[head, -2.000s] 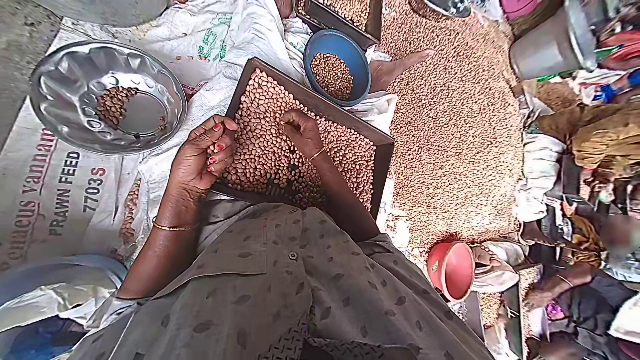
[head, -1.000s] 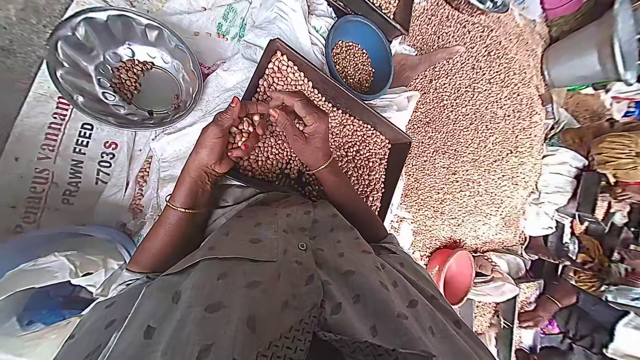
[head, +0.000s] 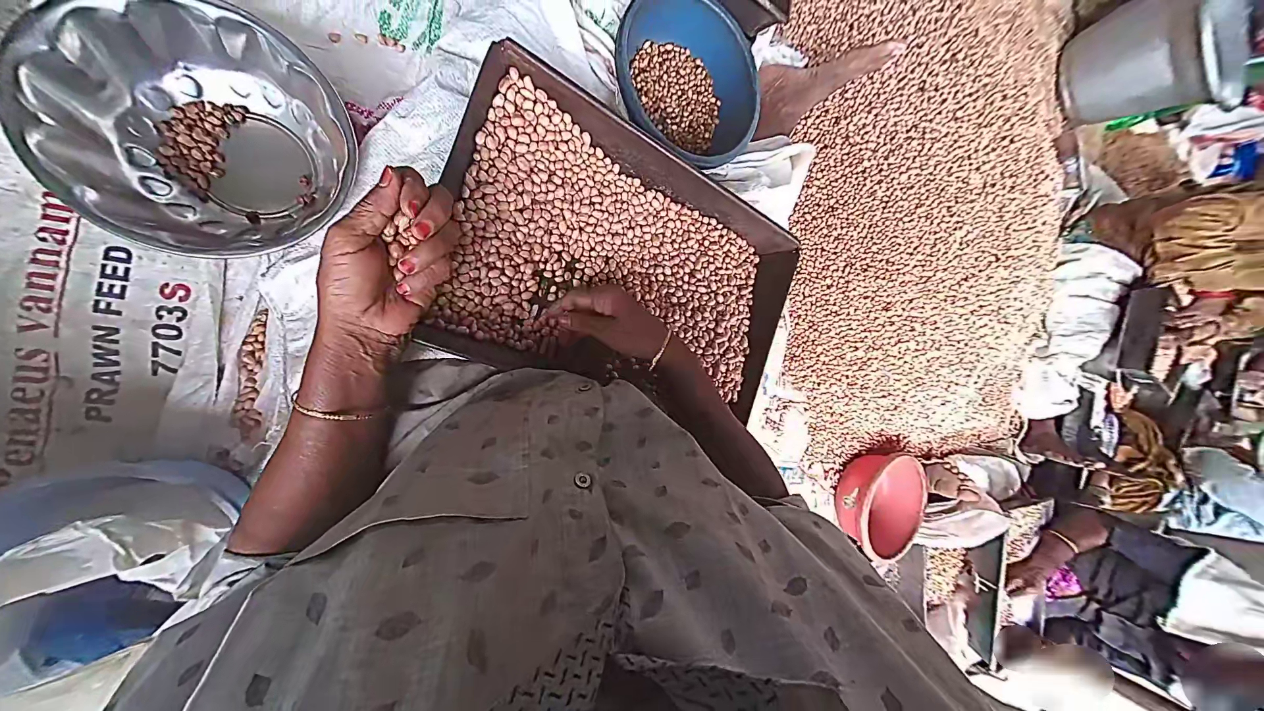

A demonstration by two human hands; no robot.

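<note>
A dark rectangular tray (head: pixel 777 296) full of pinkish-brown nuts or beans (head: pixel 592 212) rests at my lap. My left hand (head: pixel 390 257) is raised over the tray's left edge, palm up, its fingers curled round several of the nuts. Inside the tray, near its lower edge, my right hand (head: pixel 607 321) touches the nuts with bent fingers; whether it holds any cannot be seen. A dark patch of the tray's bottom shows beside its fingertips. To the left, a shiny fluted metal bowl (head: pixel 326 118) holds a small heap of darker nuts (head: pixel 197 143).
A blue bowl (head: pixel 736 59) part-filled with nuts touches the tray's upper edge, near a bare foot (head: pixel 829 79). A wide spread of nuts (head: pixel 918 247) covers the floor at right. Beyond are a red bowl (head: pixel 879 504), a grey bucket (head: pixel 1145 59) and other people. Printed sacks (head: pixel 99 326) lie left.
My right hand has moved from beside my left hand down to the nuts near the tray's lower edge. My left hand still holds nuts.
</note>
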